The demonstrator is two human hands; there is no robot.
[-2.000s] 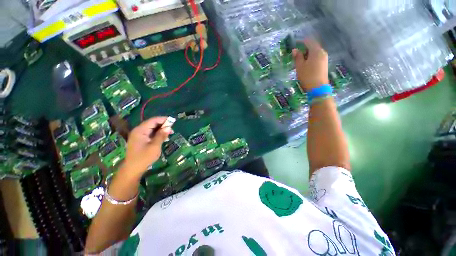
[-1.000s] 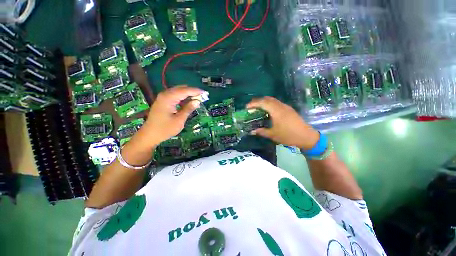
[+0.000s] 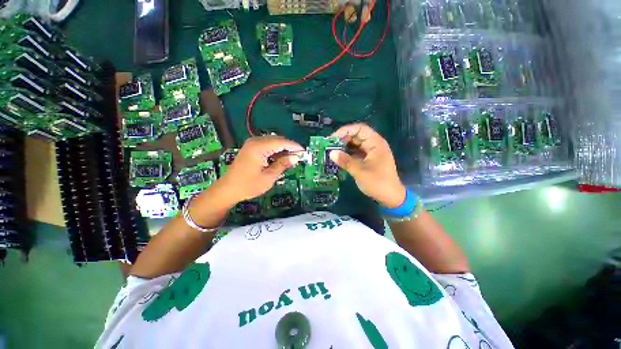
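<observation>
My right hand (image 3: 369, 163) holds a green circuit board (image 3: 319, 151) by its right side, above the mat. The board has a dark display on its face. My left hand (image 3: 257, 170) pinches a small white test connector (image 3: 304, 157) at the board's left edge. I cannot tell whether it is seated in the board. A red test lead (image 3: 293, 83) curves over the mat to my left hand. Several other boards (image 3: 281, 196) lie just below my hands.
A clear blister tray (image 3: 504, 102) with boards is at the right. More boards (image 3: 194, 134), a dark smartphone (image 3: 151, 31) and black slotted racks (image 3: 95, 198) are at the left. A small dark part (image 3: 312, 120) lies beyond my hands.
My right hand has come from the tray to the near boards, taken hold of one and brought it left to the connector in my left hand. The view has shifted.
</observation>
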